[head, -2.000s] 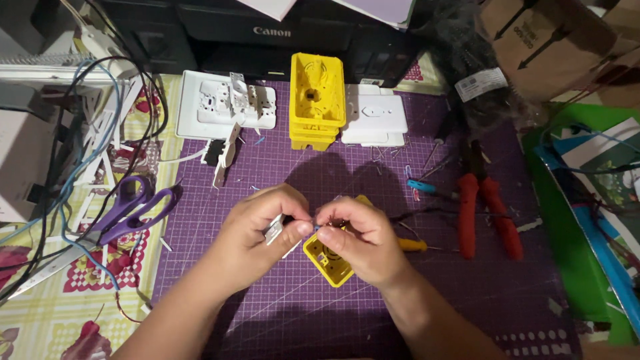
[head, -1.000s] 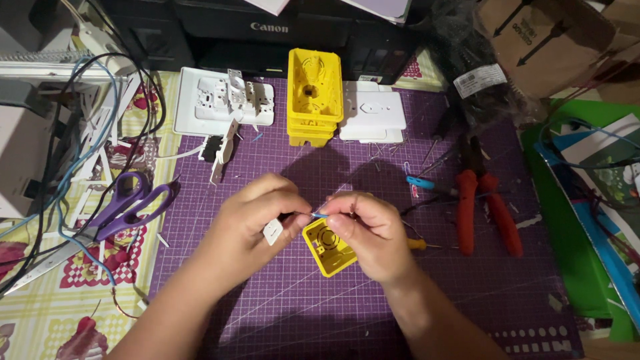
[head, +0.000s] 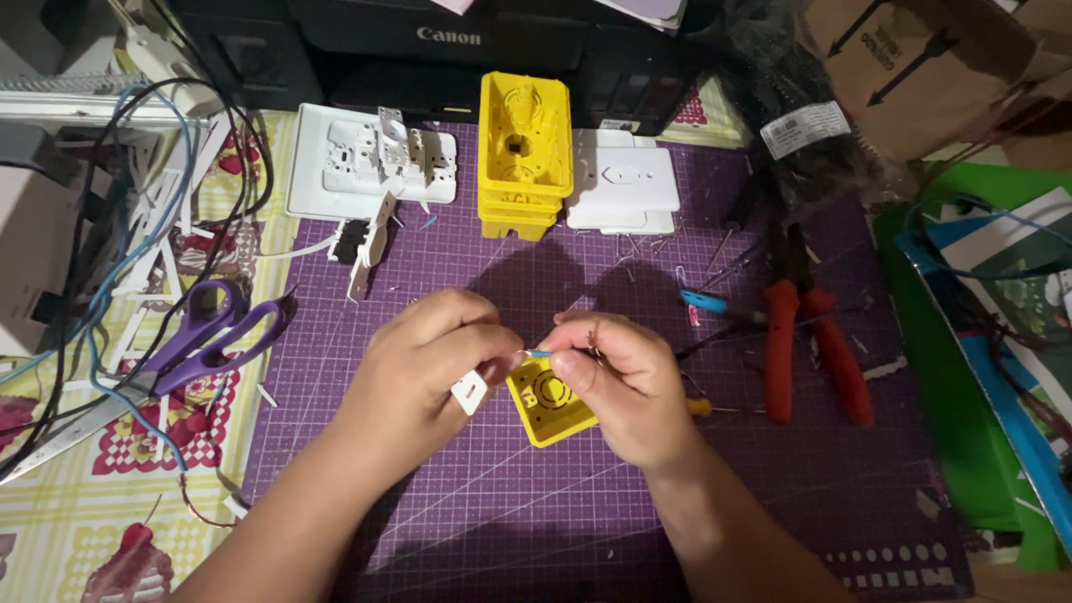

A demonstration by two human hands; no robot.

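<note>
Over the purple cutting mat, my left hand (head: 435,368) holds a small white plastic piece (head: 470,391) that pokes out below its fingers. My right hand (head: 624,377) pinches a short blue wire (head: 538,353) between thumb and forefinger, and the wire's left end meets my left fingertips. Bare copper strands (head: 595,345) show by the right fingers. Beneath the hands lies a yellow plastic electrical box (head: 548,431), partly covered by my right hand. What the left fingertips pinch is mostly hidden.
Stacked yellow electrical boxes (head: 525,188) stand at the back, between white socket frames (head: 368,159) and white cover plates (head: 636,180). Purple-handled scissors (head: 213,339) and loose cables (head: 105,310) lie left. Red-handled pliers (head: 780,352), a blue-handled tool (head: 703,301) and a yellow-handled screwdriver (head: 698,407) lie right.
My hands have shifted slightly against the yellow box, and more of its inside shows than two seconds ago. The white piece in my left hand has turned, its flat face now showing.
</note>
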